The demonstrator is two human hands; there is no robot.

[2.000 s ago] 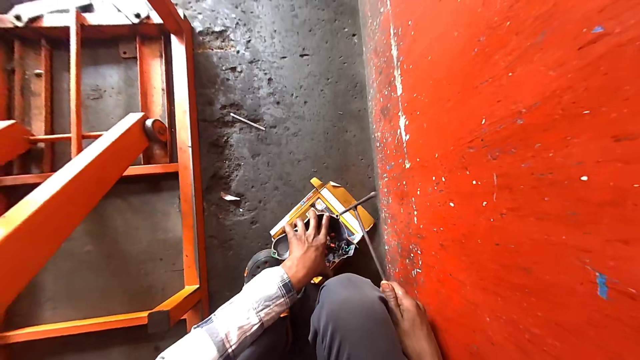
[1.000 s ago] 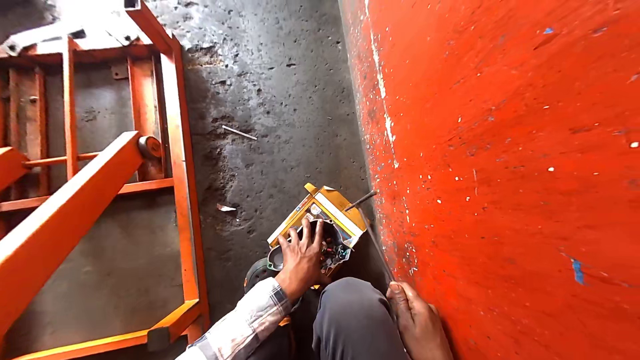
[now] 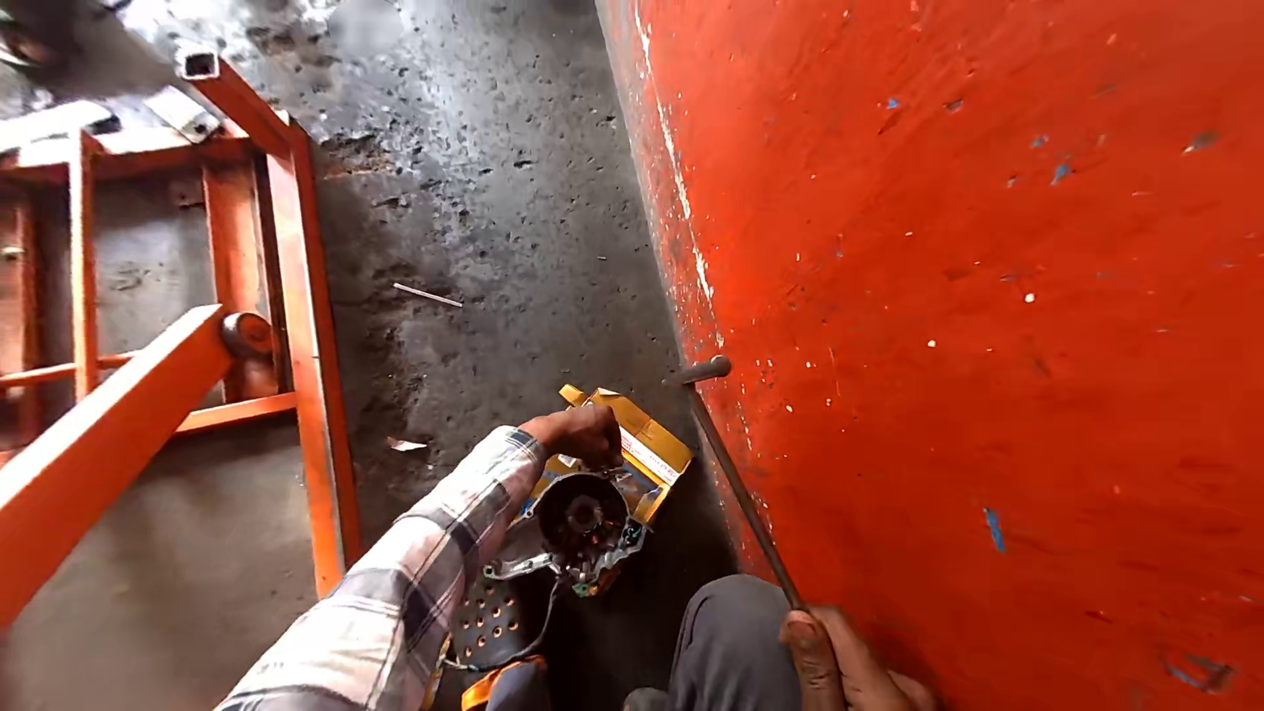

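Note:
My right hand [image 3: 839,657], at the lower right, is closed around the end of a long thin metal rod with a short crossbar at its head, a T-shaped tool [image 3: 741,484]. The tool's head lies against the foot of the red wall. My left hand [image 3: 585,434] reaches over a yellow cardboard box [image 3: 647,434]; its fingers are bent, and whether they hold anything cannot be told. Just below that hand sits a round metal housing [image 3: 583,515] with a dark hollow, a bracket and a cable, partly over the box.
An orange steel frame [image 3: 311,375] of square tubes stands on the left. The red wall [image 3: 948,346] rises along the right. A thin stick [image 3: 428,294] and a small scrap [image 3: 405,444] lie on the grey floor [image 3: 513,178]. A perforated clog [image 3: 489,622] is below the housing.
My left hand has moved off the housing to the box beyond it, uncovering the round hollow. The T-shaped tool's head has moved away from the box to the wall, still in my right hand.

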